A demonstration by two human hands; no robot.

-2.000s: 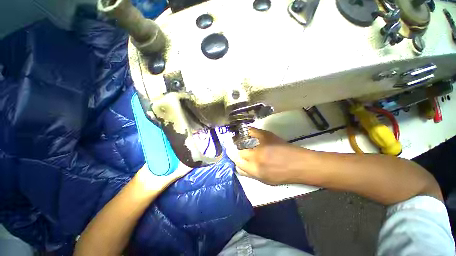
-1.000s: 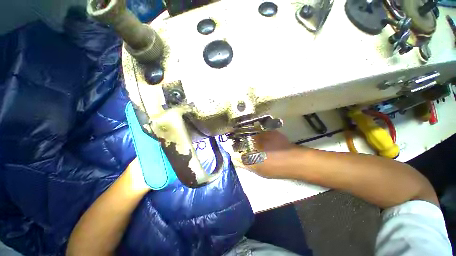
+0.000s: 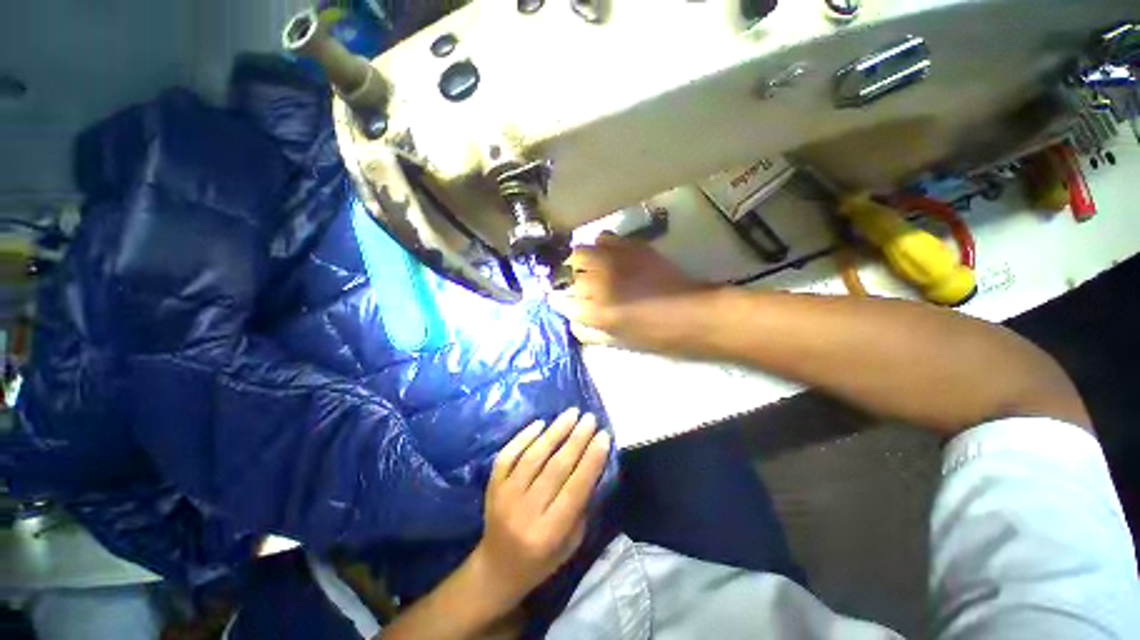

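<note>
A shiny navy quilted jacket (image 3: 213, 313) fills the left and runs under the cream sewing machine head (image 3: 600, 100). Its edge lies at the presser foot and needle area (image 3: 535, 278), in strong glare. My left hand (image 3: 544, 494) lies flat on the jacket near its front edge, fingers extended and holding nothing. My right hand (image 3: 631, 294) is just right of the needle area, fingers curled at the jacket's edge; glare and machine parts hide whether it pinches the cloth. A light-blue bar (image 3: 398, 281) is left of the head.
Yellow-handled snips (image 3: 906, 250) with a red-orange loop lie under the arm on the white table (image 3: 700, 388). A red-handled tool (image 3: 1073, 181) is at the far right. A black slotted tool (image 3: 759, 235) lies behind my right hand. A metal post (image 3: 331, 60) rises from the head.
My left hand has come from behind the head to the jacket's front edge. My right hand stays by the needle area. The view has shifted, showing more of the left and the machine arm's underside.
</note>
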